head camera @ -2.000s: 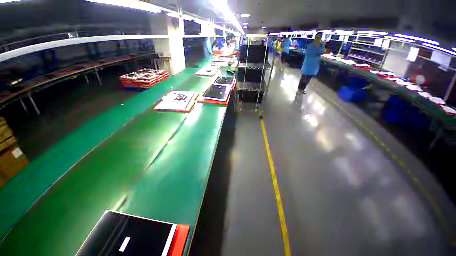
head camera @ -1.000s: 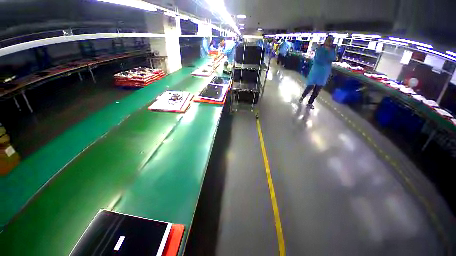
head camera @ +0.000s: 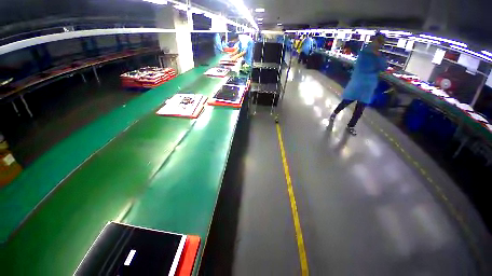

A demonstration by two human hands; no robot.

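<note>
Neither of my hands is in view. Nearest in front of me, a screen unit point(head camera: 141, 249) lies glossy black face up at the bottom of the picture, with a white label point(head camera: 130, 257) on it and a thin silver edge. Its near part is cut off by the picture's lower edge. A red-orange foam pad point(head camera: 190, 256) shows under it along the right side. Both lie on the green bench point(head camera: 178, 183).
Further along the bench lie a white-backed unit point(head camera: 182, 104) and a black screen unit point(head camera: 229, 93) on red pads. A black wheeled rack point(head camera: 265, 75) stands beside the bench. A person in a blue coat point(head camera: 362, 78) is in the aisle at right. Stacked units point(head camera: 148, 76) stand at left.
The person in the blue coat has come nearer and moved to the right along the aisle. The view has shifted slightly; the near screen unit still lies on its pad.
</note>
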